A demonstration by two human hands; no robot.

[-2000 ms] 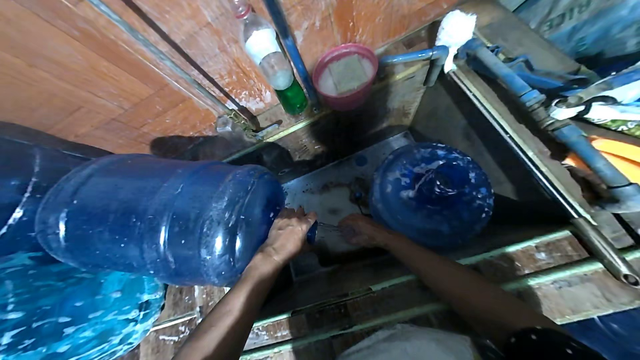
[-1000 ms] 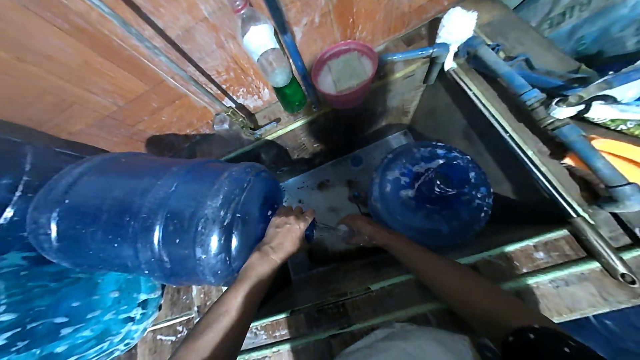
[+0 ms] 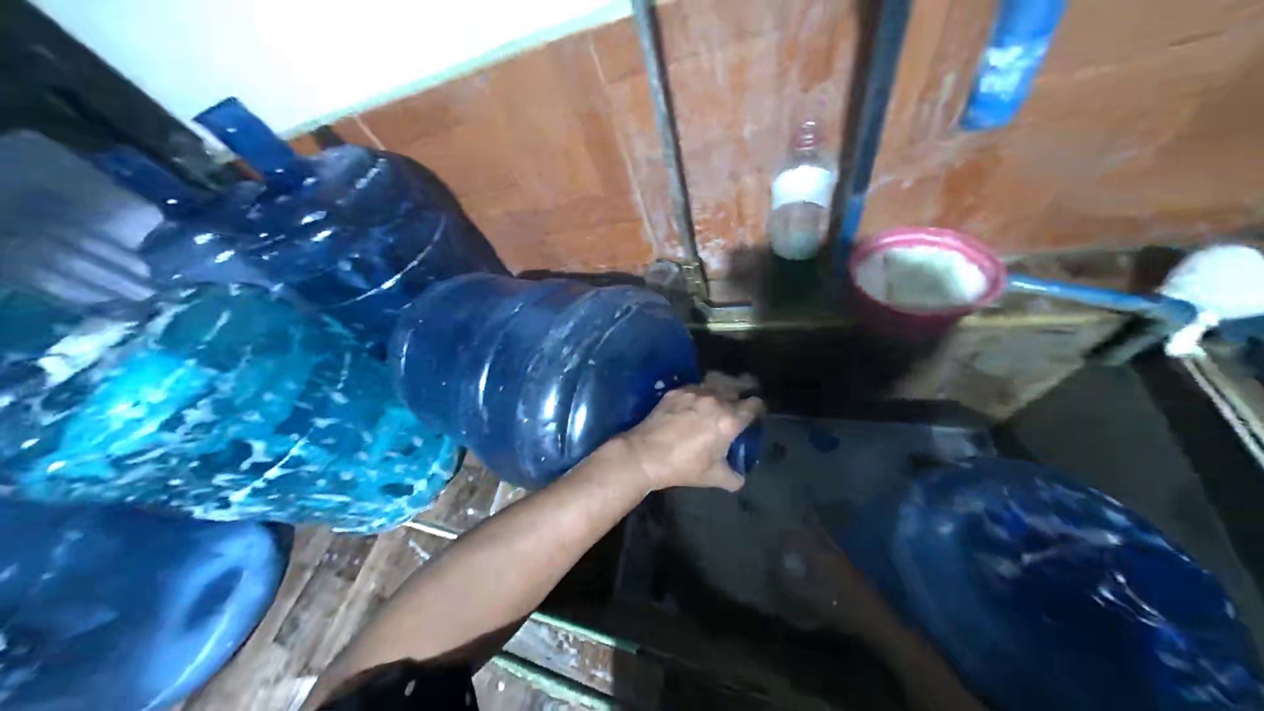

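Observation:
My left hand (image 3: pixel 701 425) is closed around the neck of a blue plastic water jug (image 3: pixel 543 370) that lies on its side, its mouth turned toward a dark basin. My right hand (image 3: pixel 805 548) is dim and blurred over the basin's metal bottom (image 3: pixel 731 504), apart from the jug's mouth; its fingers and anything in them cannot be made out. At the lower right, a second blue jug (image 3: pixel 1066 583) stands in the basin, blurred.
More blue jugs (image 3: pixel 326 227) and a turquoise one (image 3: pixel 227 415) crowd the left side. Another jug (image 3: pixel 128 602) lies at the lower left. Along the wooden wall are a plastic bottle (image 3: pixel 802 202), a pink tub (image 3: pixel 928 281) and a blue pipe (image 3: pixel 1076 291).
The view has swung left, bringing more jugs into sight. My right hand, close to the held jug's mouth before, is now farther from it. My left hand stays on the neck.

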